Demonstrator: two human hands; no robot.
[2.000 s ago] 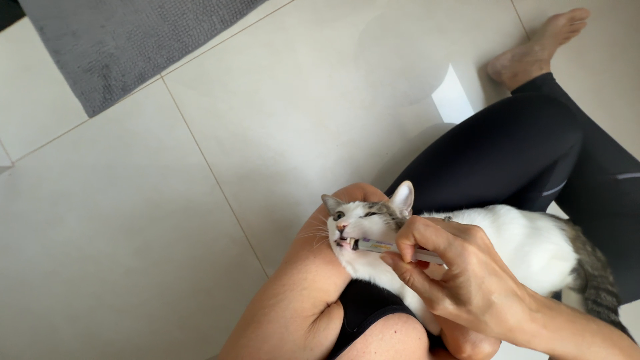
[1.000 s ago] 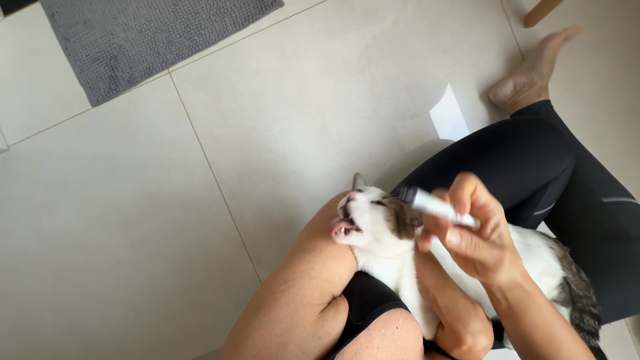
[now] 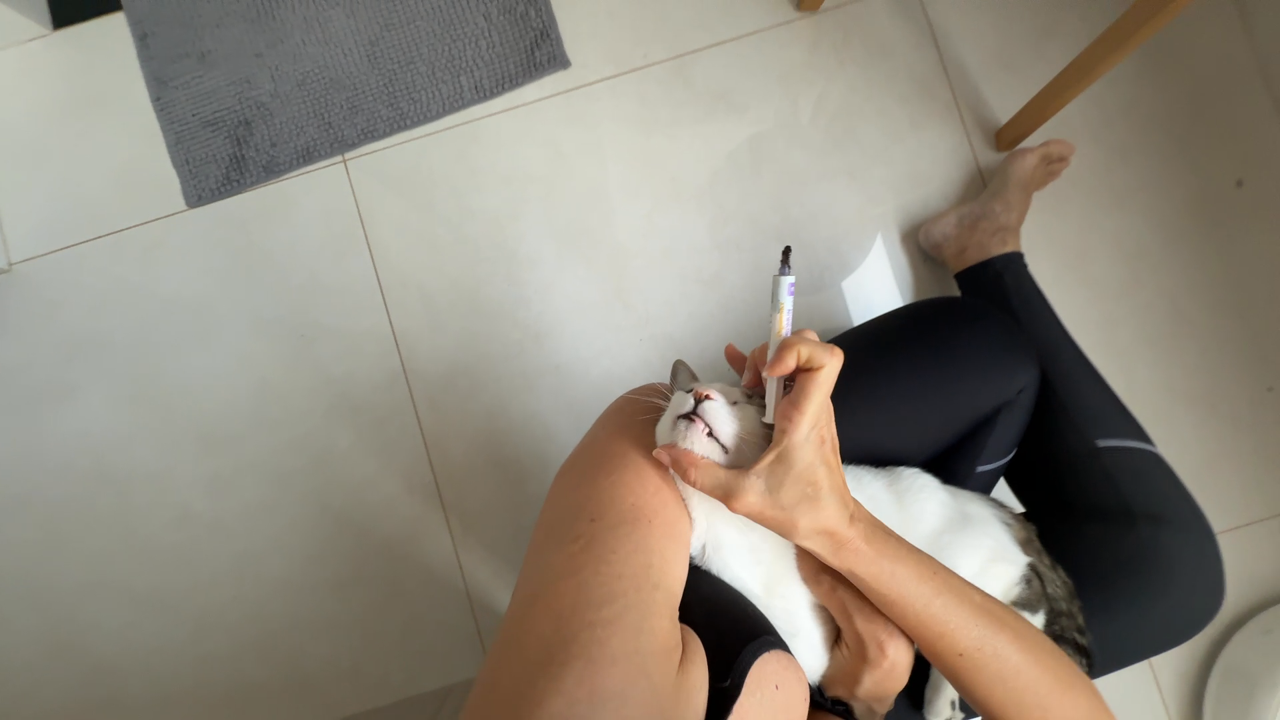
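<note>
A white cat with grey-brown tabby patches (image 3: 925, 515) lies across the lap, its face (image 3: 715, 415) turned up and its mouth slightly parted. My right hand (image 3: 795, 465) holds a white oral syringe (image 3: 782, 315) between its fingers, with the dark-smeared tip pointing up, away from the cat. The thumb of that hand presses under the cat's jaw, and its fingers reach round the far side of the head. Lower down, my left hand (image 3: 865, 645) lies against the cat's body, partly beneath my right forearm; its fingers are hidden.
A bare knee (image 3: 620, 470) supports the cat's head side. Legs in black leggings (image 3: 930, 370) and a bare foot (image 3: 985, 215) are at the right. Beyond are a grey textured mat (image 3: 350, 80), a wooden furniture leg (image 3: 1090, 70) and a round pale object (image 3: 1245, 670) on light floor tiles.
Two seconds ago the syringe was at the cat's mouth; then my right hand lifted it away while the mouth gaped. Now that hand is on the cat's head and the mouth is less wide.
</note>
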